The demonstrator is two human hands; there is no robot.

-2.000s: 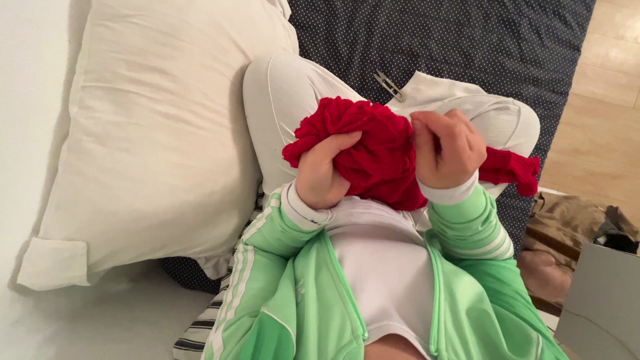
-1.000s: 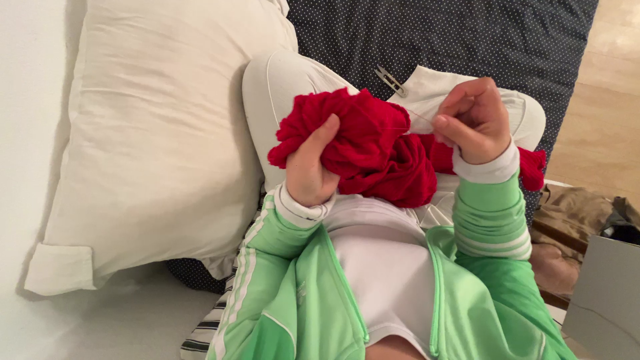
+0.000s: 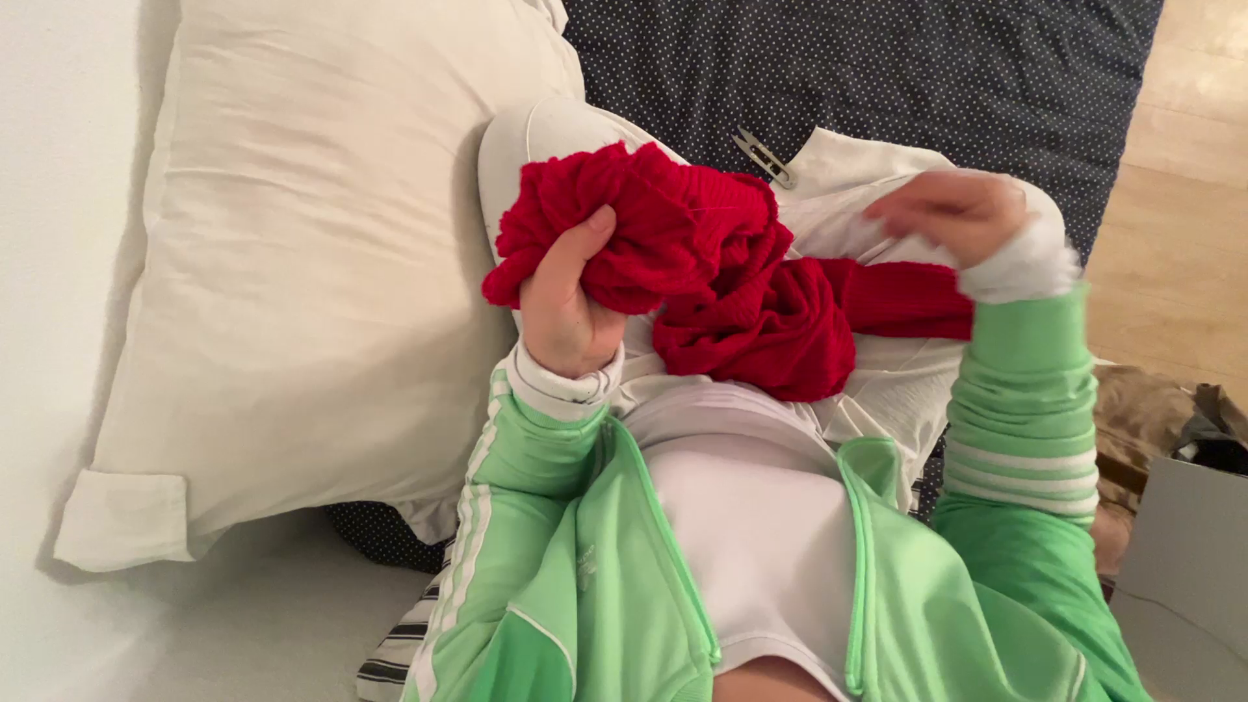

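Bunched red ribbed knit fabric (image 3: 726,244) lies across my lap, its upper left part raised in my left hand (image 3: 575,292), with the thumb on top and the fingers hidden beneath. A fine thread shows faintly on the red cloth. My right hand (image 3: 955,214) is blurred, above the right knee and to the right of the raised bunch; whether it pinches a needle or thread I cannot tell. A flat red end of the cloth (image 3: 907,300) passes below that hand. Small metal thread snips (image 3: 765,159) lie beyond the lap, beside the white cloth (image 3: 858,156) at my right knee.
A large cream pillow (image 3: 322,273) fills the left side against a white wall. Under my legs is a dark dotted bedcover (image 3: 858,68). At the right are a wooden floor (image 3: 1180,214), brown fabric (image 3: 1141,419) and a pale box-like object (image 3: 1185,575).
My right hand has moved away to the right from the red cloth, which it was close against two seconds ago. My left hand still holds the bunch.
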